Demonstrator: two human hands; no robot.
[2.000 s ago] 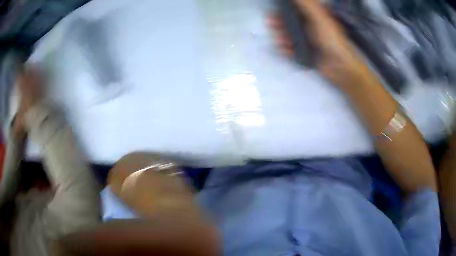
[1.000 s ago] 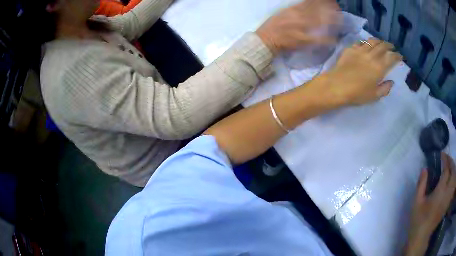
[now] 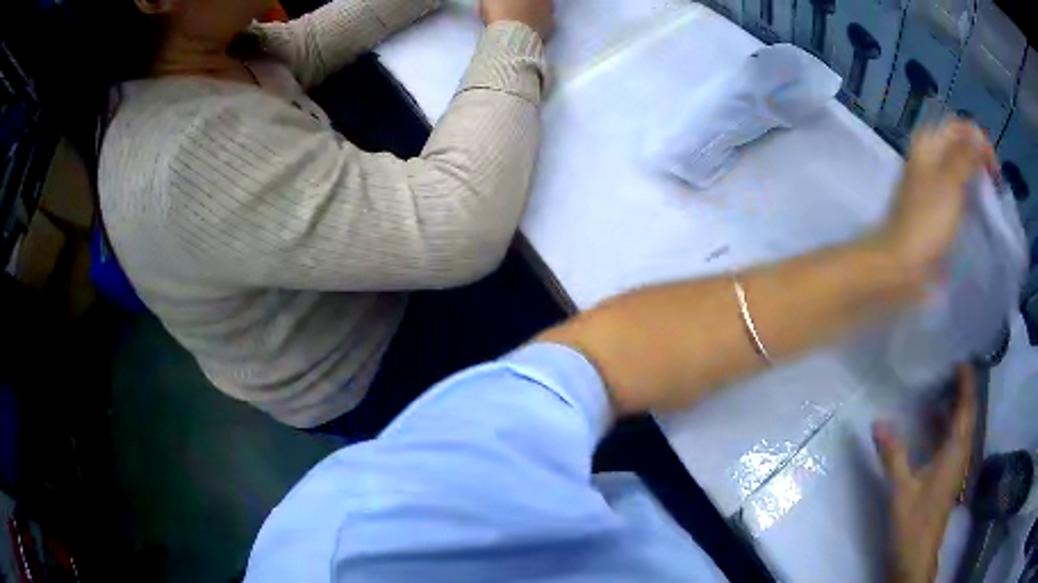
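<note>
My left hand (image 3: 939, 188) is blurred at the right, over the bench. It grips the upper part of a thin translucent white sleeve (image 3: 973, 296), which hangs down towards my right hand. My right hand (image 3: 928, 490) is at the lower right, just below the sleeve, with thumb and fingers apart around a blurred dark grey shape. I cannot tell whether this is a blower or how firmly it is held. A grey handheld blower (image 3: 1002, 484) lies right of my right hand, partly cut off by the frame edge.
Another sleeve (image 3: 746, 108) lies crumpled on the white bench sheet (image 3: 637, 228), a cloudy grey shape inside. Retail boxes (image 3: 882, 63) line the far edge. A coworker in a beige sleeve (image 3: 501, 171) leans on the bench at the left. Shiny tape (image 3: 785, 478) crosses the sheet.
My left hand has moved right, from the far part of the bench to above my right hand, with a sleeve. The coworker's hand has drawn back from the wrapped item. The blower's head no longer shows clearly above my right hand.
</note>
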